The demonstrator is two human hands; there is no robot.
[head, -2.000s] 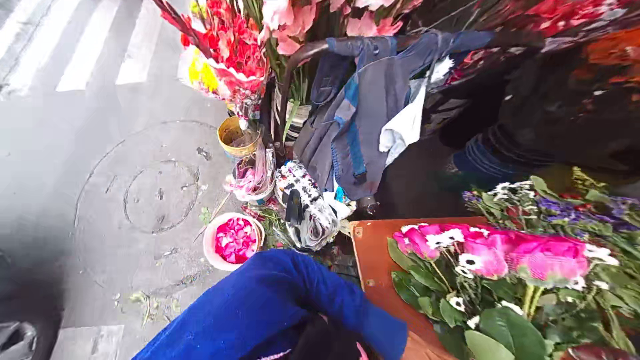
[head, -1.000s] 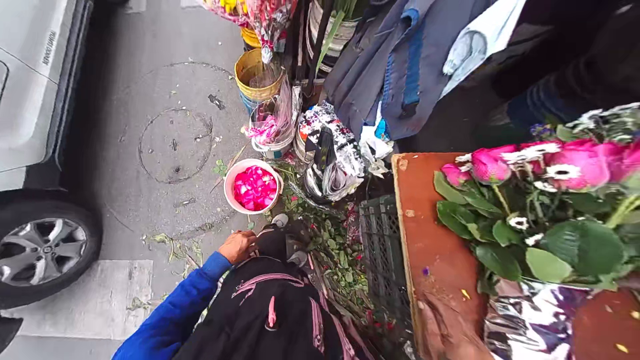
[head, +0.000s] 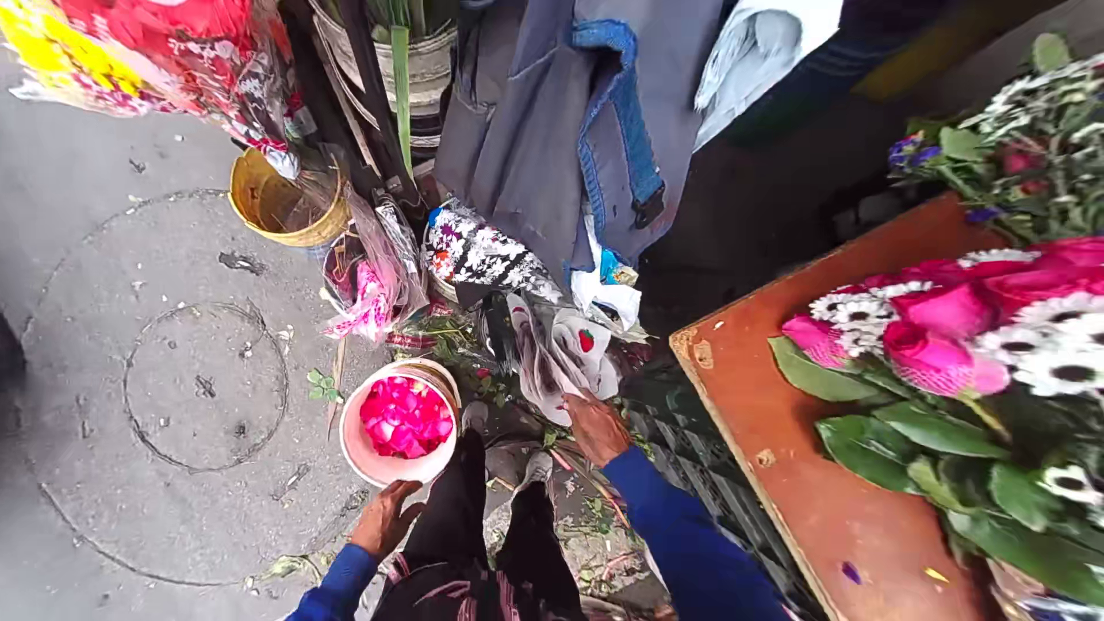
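My right hand (head: pixel 595 429) reaches down to the rolled, printed wrapping sheets (head: pixel 565 354) standing among other wrap; its fingertips are at their lower edge, and whether they grip is unclear. Beside the rim of a white bucket (head: pixel 352 435), my left hand (head: pixel 385 520) hangs with its fingers apart and nothing in it. Pink petals (head: pixel 405 418) lie inside that bucket. Just behind the sheets is a black-and-white flowered wrap (head: pixel 504 259). Clear plastic with pink material (head: pixel 366 297) stands left of it.
An orange-brown board (head: pixel 802 500) at the right bears a bouquet of pink roses (head: pixel 940 310), with a dark crate (head: pixel 690 457) beside it. A yellow bucket (head: pixel 289 207) stands at the upper left. A grey-blue garment (head: pixel 535 147) hangs behind the wraps. Cut stems litter the ground.
My right hand has moved from the board to the printed sheets. My left hand stays near the petal bucket. The view has shifted closer to the wraps.
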